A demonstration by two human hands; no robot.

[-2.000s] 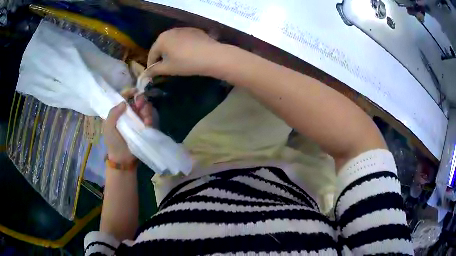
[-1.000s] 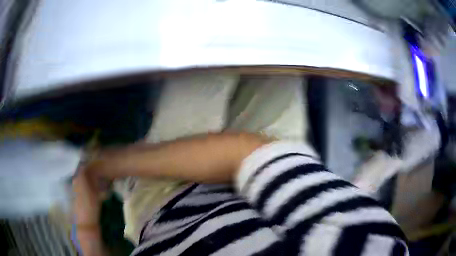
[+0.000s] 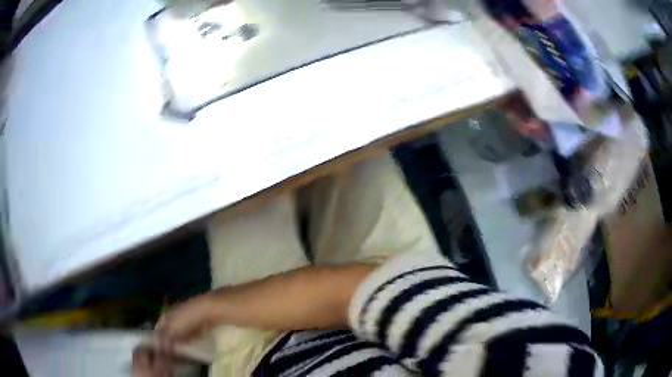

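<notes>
My right hand (image 3: 184, 322) is at the lower left, blurred, with its fingers pointing down to the left. My left hand (image 3: 151, 362) is close below it, cut off by the bottom edge, with only part of it showing. White fabric (image 3: 81, 353) lies at the lower left corner beside the hands. A small pale piece shows just right of the fingers; blur hides whether either hand grips it or the fabric.
The white table (image 3: 273, 140) with its wood edge spans the upper view. The machine bed plate (image 3: 243, 55) is at the top. At right are a box of colourful items (image 3: 564, 59), a glass jar (image 3: 501, 140), a plastic-wrapped bundle (image 3: 564, 254) and cardboard (image 3: 637, 243).
The view has swung right, bringing the bed plate and the right-side items into view. Both hands now show lower left; the long pleated white fabric seen in the left hand earlier is no longer clearly visible.
</notes>
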